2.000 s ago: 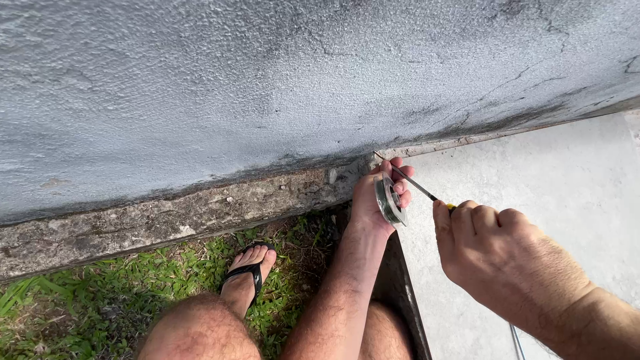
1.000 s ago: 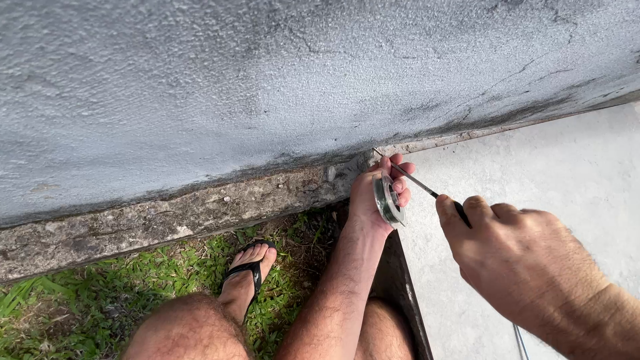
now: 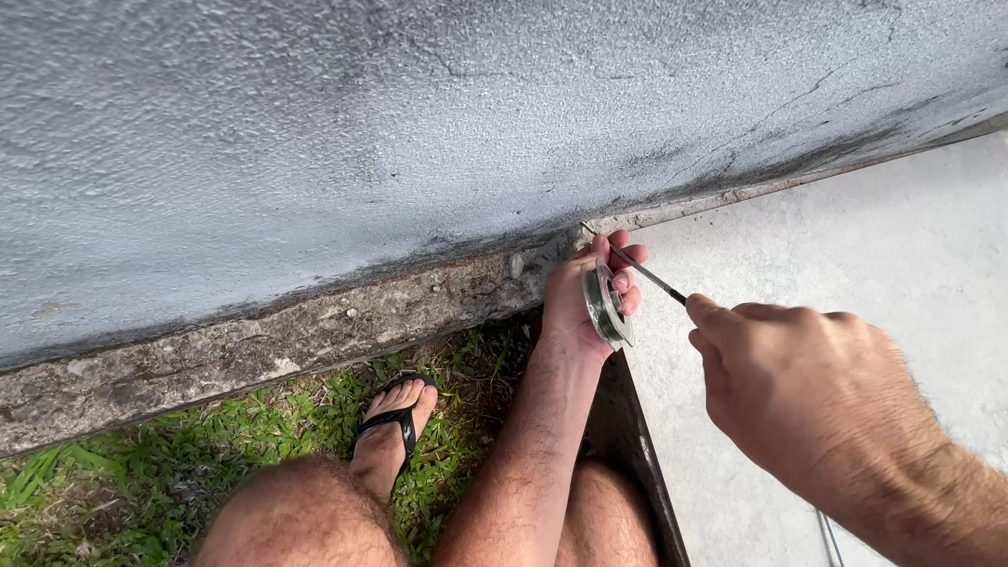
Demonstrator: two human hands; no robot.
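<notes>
My left hand is at the corner of the concrete ledge, holding a clear plastic spool of dark green line against the palm. Its thumb and fingertips are at the thin metal shaft of a screwdriver, near the tip. My right hand is closed around the screwdriver's handle, which it mostly hides; only a dark part shows by the index finger. The shaft slants up and left, its tip near the base of the wall, just above my left hand. Whether the tip touches the concrete I cannot tell.
A textured grey wall rises behind the rough concrete ledge. A pale slab with a dark edge lies to the right, with a thin metal rod on it. Grass and my foot in a black flip-flop are below the ledge.
My right hand has turned on the screwdriver: two seconds ago a yellow part of the handle showed, then a black part. My left hand has stayed at the corner with the spool.
</notes>
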